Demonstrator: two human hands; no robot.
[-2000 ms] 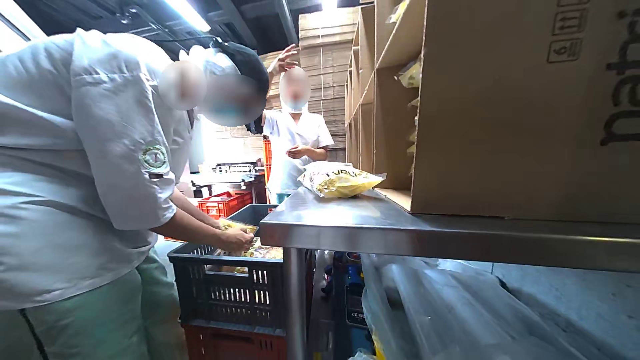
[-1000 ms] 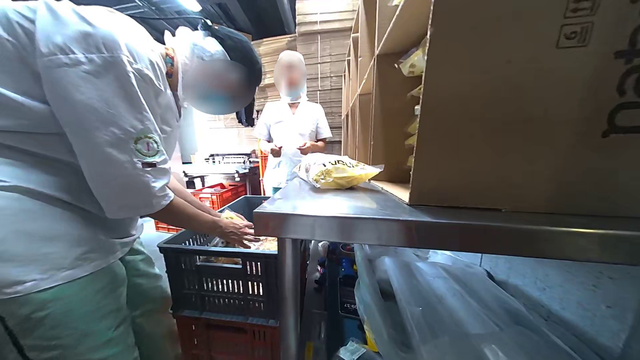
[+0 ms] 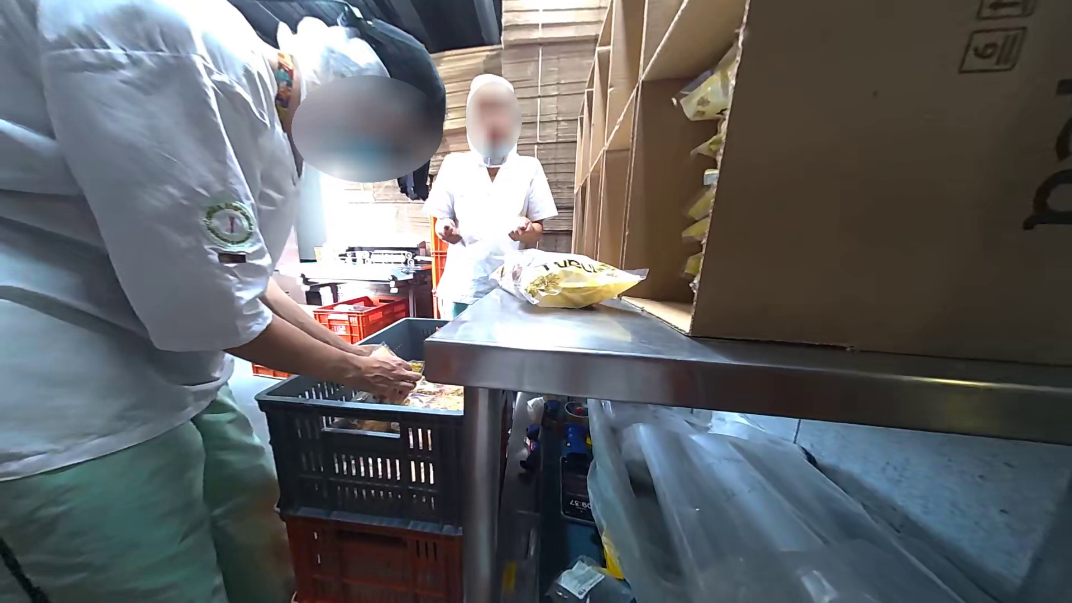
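Note:
Neither my left hand nor my right hand shows in the head view. A filled plastic bag with yellow contents (image 3: 574, 280) lies on the corner of a stainless steel table (image 3: 536, 356). Beside it, a large cardboard box (image 3: 871, 193) stands on the table, and more yellow bags (image 3: 708, 96) are stacked in an open cardboard compartment. To the left, a co-worker in a white top (image 3: 142, 184) bends over a dark plastic crate (image 3: 368, 469), both hands among packaged goods (image 3: 435, 395) inside it.
The dark crate rests on a red crate (image 3: 377, 561). Another red crate (image 3: 360, 316) stands farther back. Clear plastic sheeting (image 3: 737, 502) lies below the table. A second person in white (image 3: 490, 193) stands behind the table, near stacked cardboard (image 3: 544, 109).
The person at the back has lowered a hand that was raised near the head two seconds ago. The bending co-worker's hands stay at the dark crate. The view has shifted slightly.

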